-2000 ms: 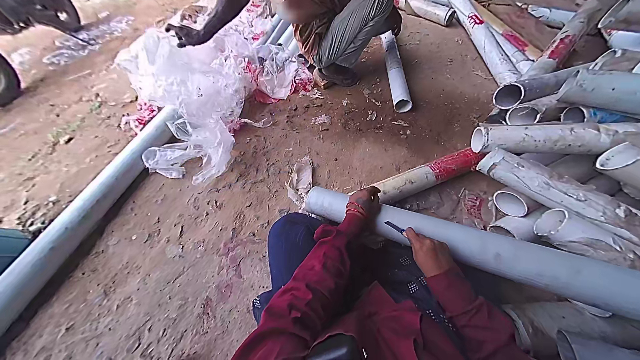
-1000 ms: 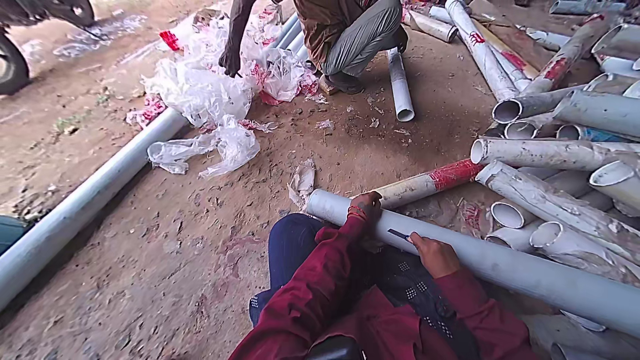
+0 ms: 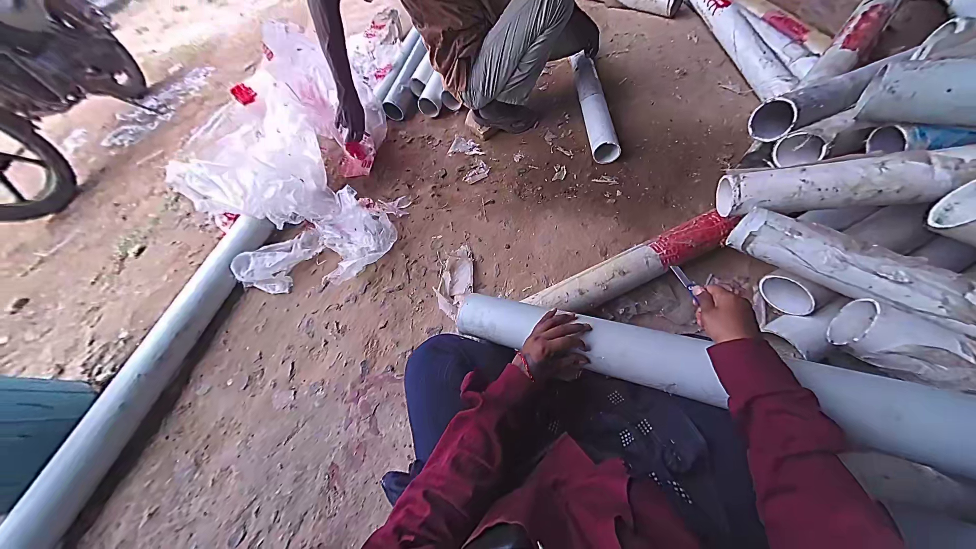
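Observation:
A long grey plastic pipe (image 3: 656, 354) lies across my lap, its open end at the left. My left hand (image 3: 558, 343) rests on the pipe near that end, with a red thread at the wrist. Beyond the pipe, my right hand (image 3: 724, 311) grips a knife (image 3: 684, 282) with a blue handle, its blade pointing up and to the left. Just past the blade lies a dirty white pipe (image 3: 610, 280) with a red band around its far part. A torn scrap of plastic film (image 3: 457, 276) lies by the open end of the lap pipe.
At the right, many dirty pipes (image 3: 839, 181) are heaped. A long pipe (image 3: 152, 358) lies on the ground at the left, under a pile of clear plastic film (image 3: 267, 160). A person (image 3: 503, 61) crouches ahead, near a short pipe (image 3: 595, 110). A motorcycle (image 3: 53, 99) stands upper left.
My right hand with the knife has moved from over the lap pipe to its far side. The other person's hand is now lower, at a red and white piece of film.

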